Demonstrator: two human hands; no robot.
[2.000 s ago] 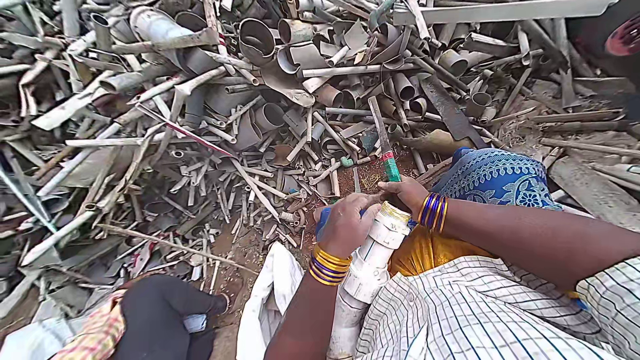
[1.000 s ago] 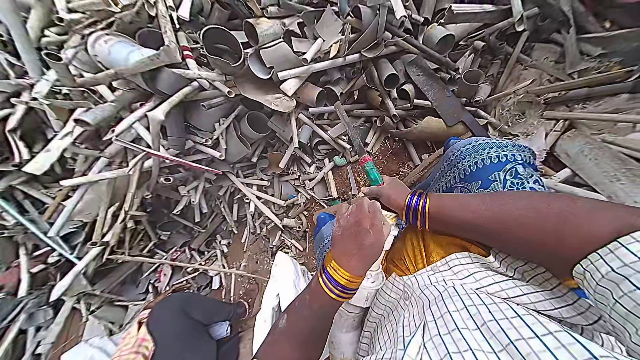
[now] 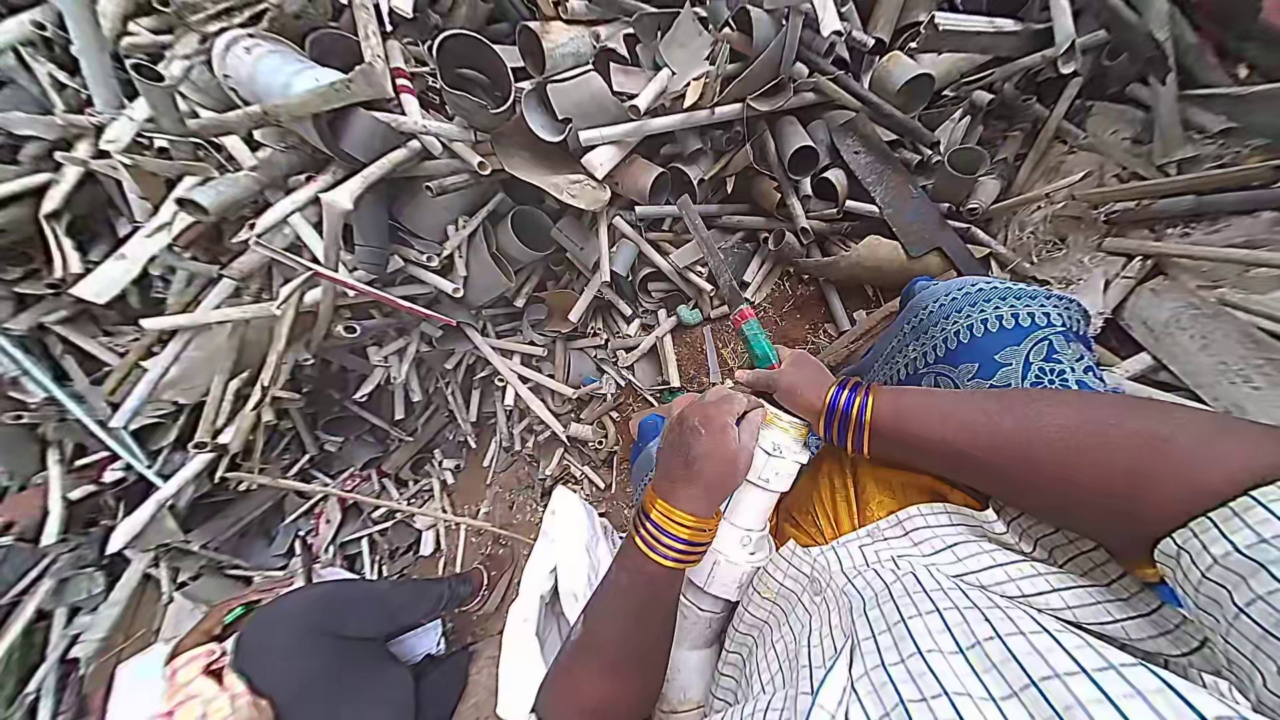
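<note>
A long white plastic pipe with thicker fittings (image 3: pixel 735 540) lies across my lap, its end toward the scrap heap. My left hand (image 3: pixel 708 445), bangles at the wrist, is closed over the pipe's near side by that end; what its fingers hold is partly hidden. Just right of it, my right hand (image 3: pixel 795 382) grips the green handle of a knife-like bladed tool (image 3: pixel 735 295). The blade points up and away, over the heap, apart from the pipe. Yellowish bands or threads show at the pipe's end. A thin blade-like strip (image 3: pixel 711 354) stands beyond my left hand.
Scrap plastic pipes (image 3: pixel 480 80) and broken pieces heap up in front and to the left. A broad dark blade-like piece (image 3: pixel 895 190) lies at the upper right. Another person in dark clothing (image 3: pixel 330 645) is at the lower left. White cloth or sacking (image 3: pixel 560 580) lies beside my left arm.
My left hand covered the pipe's end a second ago; now it sits more to the left and the end shows. My right hand has kept its grip on the green handle.
</note>
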